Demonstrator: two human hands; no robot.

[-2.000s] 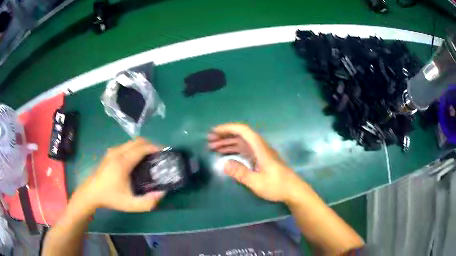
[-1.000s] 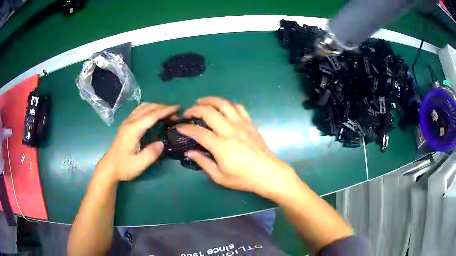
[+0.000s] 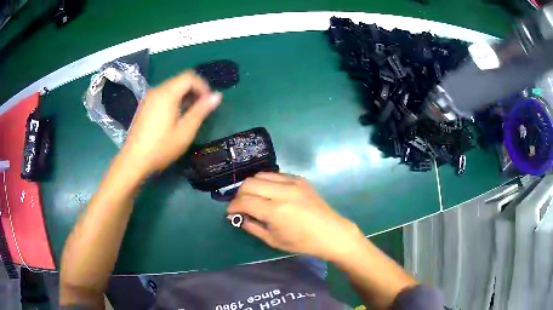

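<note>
An open black device housing [image 3: 233, 157] lies on the green work surface, its speckled circuit board and a plain dark block facing up. My right hand [image 3: 279, 209] is at its lower right edge, fingers curled on a small black piece with a white ring-shaped end [image 3: 236, 220]. A black flap with a pale strip sticks out from the housing beside the fingers. My left hand [image 3: 173, 118] is raised above and left of the housing, near the screw pile [image 3: 219, 74], thumb and forefinger close together. Whether a screw is between them cannot be seen.
A clear bag of screws [image 3: 118, 100] stands behind my left hand. A finished unit [image 3: 36, 145] is at the left by the red mat [image 3: 24, 206]. A heap of black plastic brackets [image 3: 400, 91] fills the right, under the hanging screwdriver [image 3: 497, 82]. A purple basket [image 3: 527, 136] is at the right edge.
Both hands were around the housing; my left hand has moved up toward the screw pile, and my right hand has moved down. The board now shows. The screwdriver has swung to the right.
</note>
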